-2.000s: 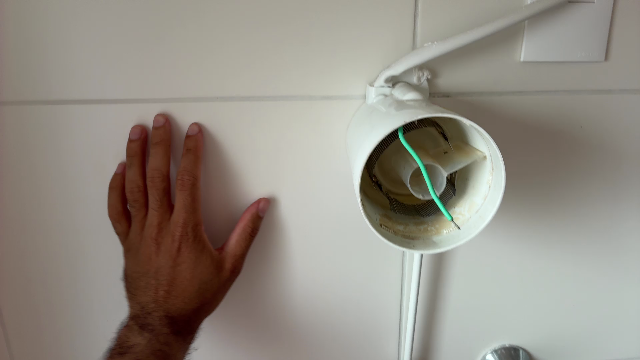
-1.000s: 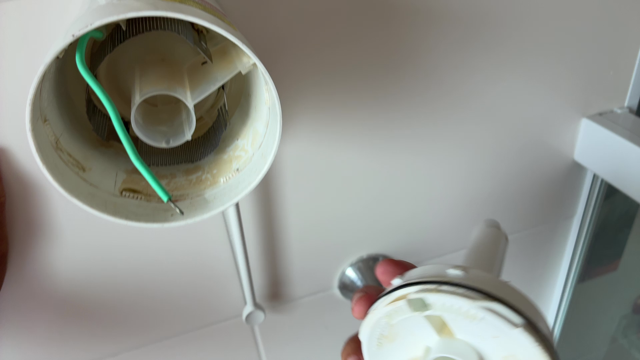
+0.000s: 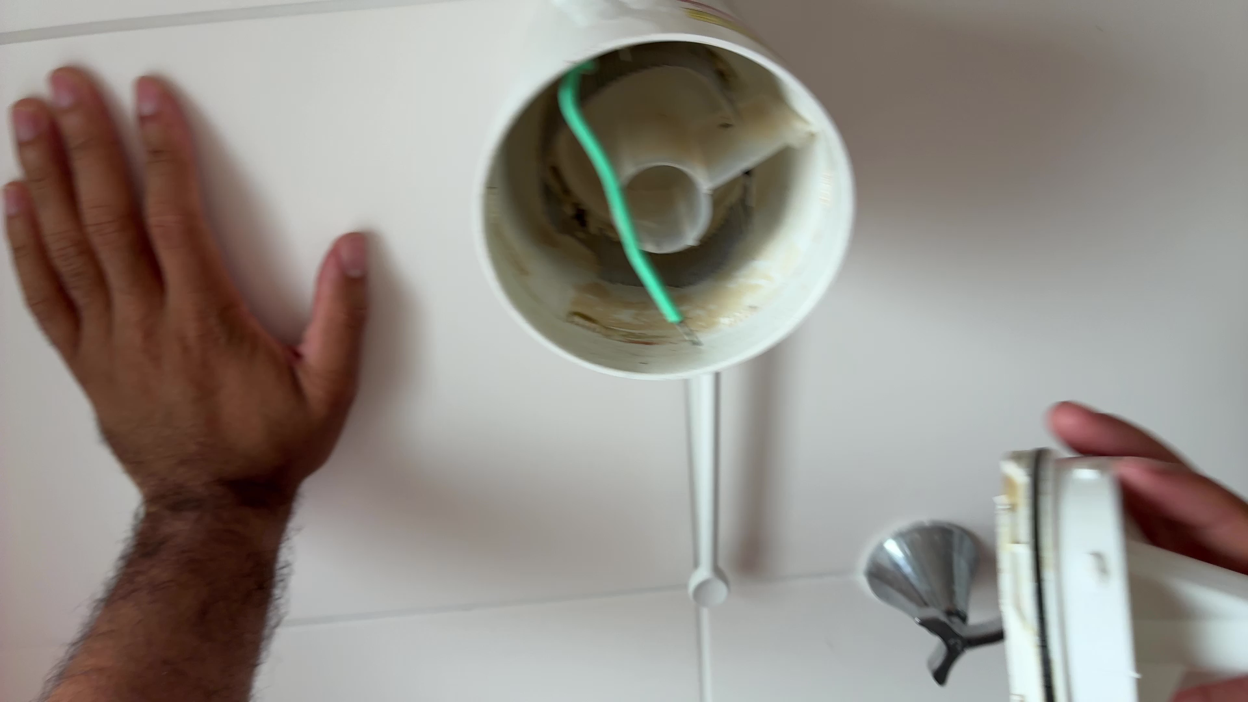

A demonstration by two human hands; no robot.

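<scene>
The white plastic housing of an electric shower head (image 3: 837,224) hangs from the wall with its round mouth facing me. Inside it are brown stains, a central tube (image 3: 667,207) and a green insulated wire (image 3: 624,214) with a bare end. To the left, my left hand (image 3: 195,263) lies flat on the tiled wall, fingers spread, holding nothing. At the lower right, my right hand (image 3: 1185,497) holds the shower's round white plastic cover (image 3: 1087,585) edge-on, with a dark sealing ring round it. Part of this hand is hidden or out of view.
A chrome valve handle with its conical flange (image 3: 926,570) sticks out of the wall just left of the cover. A thin white tube (image 3: 706,487) runs down the wall below the housing and has a round piece (image 3: 708,587) on it. Grout lines cross the tiled wall (image 3: 468,507).
The cover in my right hand has turned from showing its inner face to edge-on. My left hand, mostly out of view one second ago, is in full view again as the view shifts.
</scene>
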